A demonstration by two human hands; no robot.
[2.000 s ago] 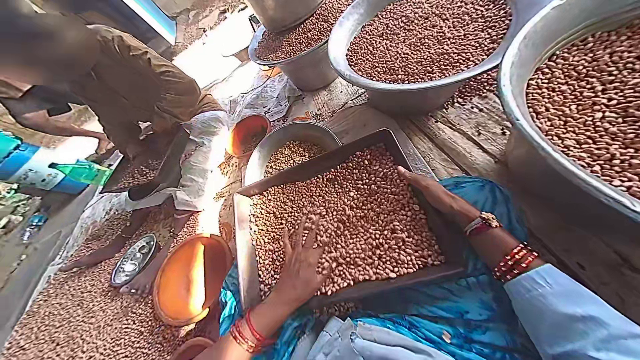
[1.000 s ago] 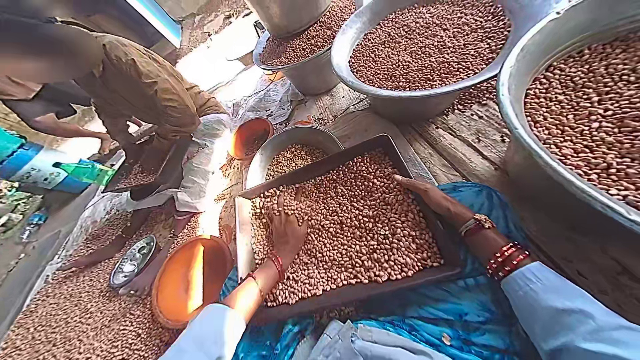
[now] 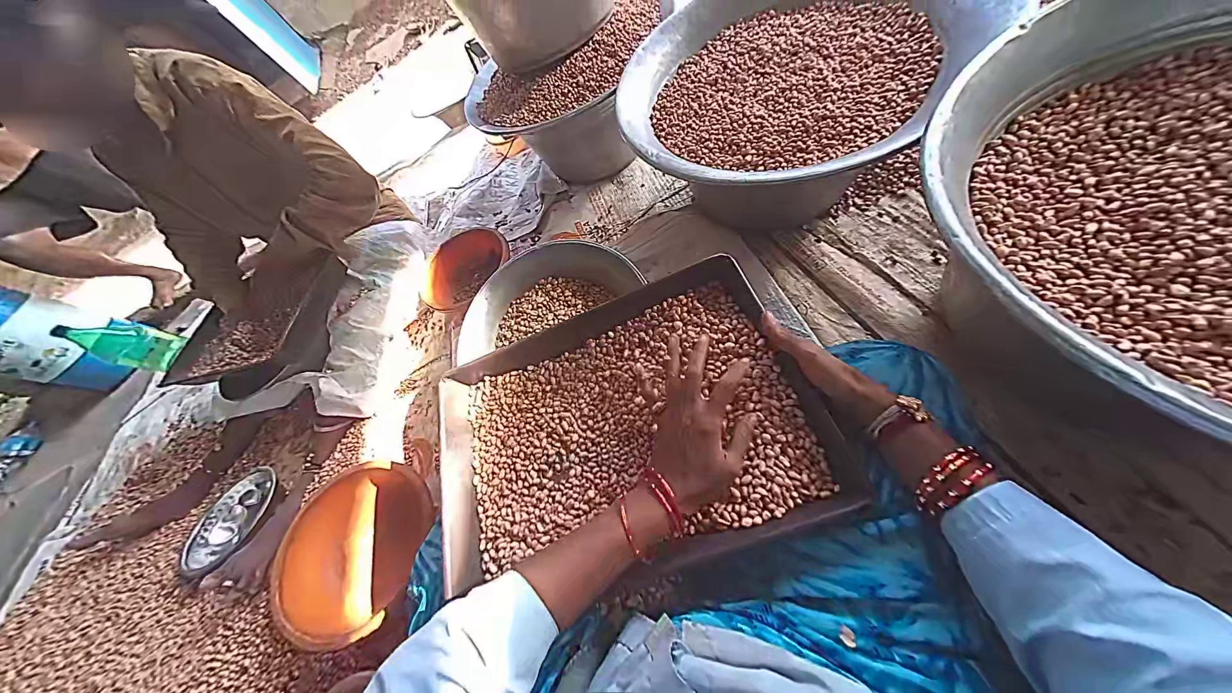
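Observation:
A dark metal tray (image 3: 460, 481) with raised walls lies on my lap over blue patterned cloth. It holds a layer of reddish-brown shelled nuts (image 3: 568, 423), probably peanuts. My left hand (image 3: 695, 423) lies on the nuts right of the tray's middle, fingers spread, holding nothing that shows. My right hand (image 3: 818, 371) grips the tray's right wall, with the fingers partly hidden behind it. Beyond the tray's far edge stands a round metal pan (image 3: 481, 318) with more nuts, partly covered by the tray.
Large metal basins (image 3: 962, 241) of nuts stand at the right and back. Orange bowls (image 3: 322, 568) and a steel dish (image 3: 231, 520) are at the left, beside nuts spread on the ground. Another person (image 3: 221, 144) sits at the left with a similar tray (image 3: 308, 318).
My left hand first moved left across the nuts, then right, and now lies right of the tray's middle. My right hand stays at the tray's right wall.

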